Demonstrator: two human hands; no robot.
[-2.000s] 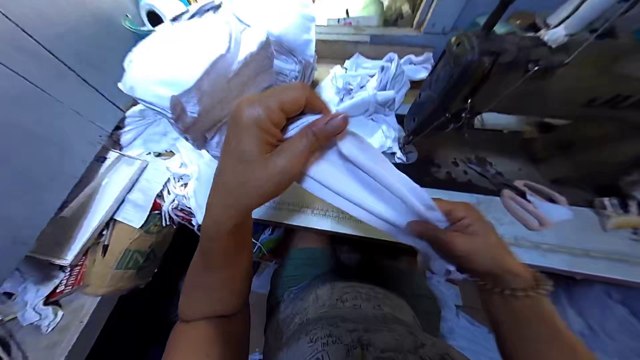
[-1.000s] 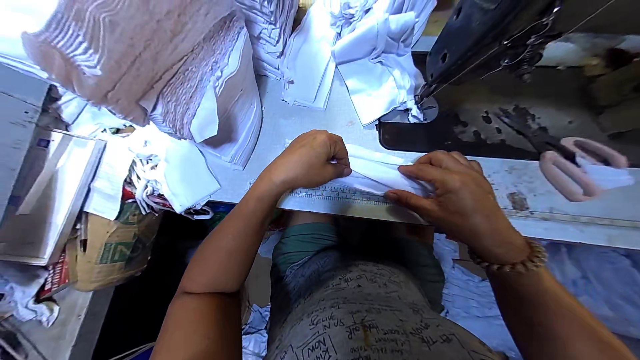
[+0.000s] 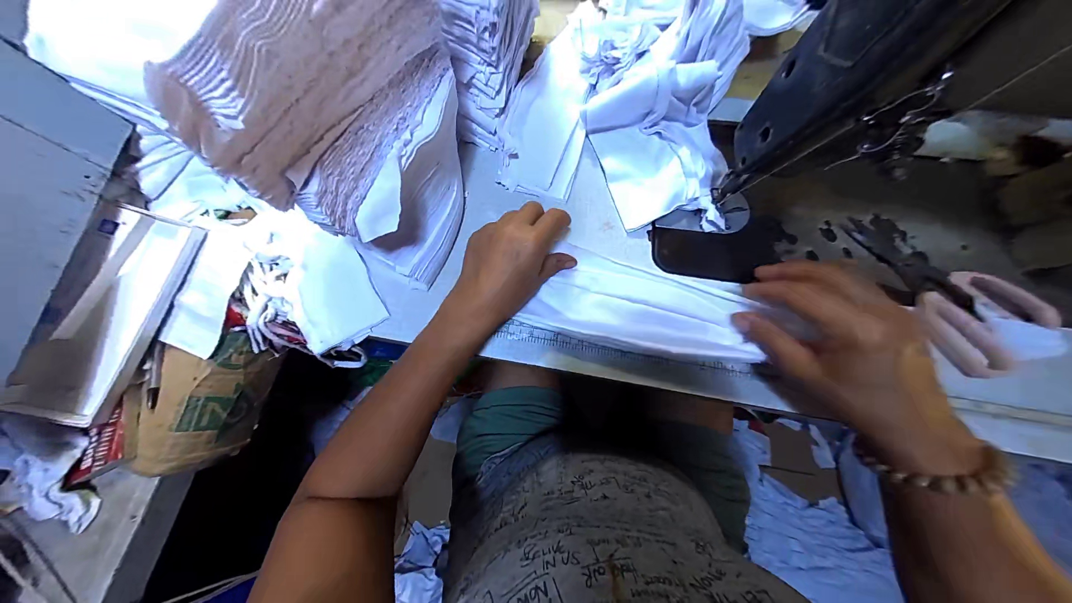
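A folded white fabric piece (image 3: 645,301) lies along the front edge of the sewing table, partly over a measuring tape or ruler scale (image 3: 620,342). My left hand (image 3: 519,251) grips its left end between thumb and fingers. My right hand (image 3: 837,335), blurred and wearing a beaded bracelet, is at the right end with thumb and fingers apart; whether it touches the fabric cannot be told. Scissors with pink handles (image 3: 963,331) lie beyond the right hand. A dark sewing machine (image 3: 829,75) stands behind, with white fabric pieces (image 3: 649,159) beside its needle area.
Thick stacks of white fabric (image 3: 335,117) stand at the back left. Left of the table are white scraps (image 3: 293,276), an open shallow box (image 3: 126,310) and a brown package (image 3: 205,410). More light fabric (image 3: 804,536) lies below on the right.
The fabric, held up in both hands two seconds ago, now lies on the table. My right hand has moved right since one second ago, and its fingers have spread. The view has tilted down.
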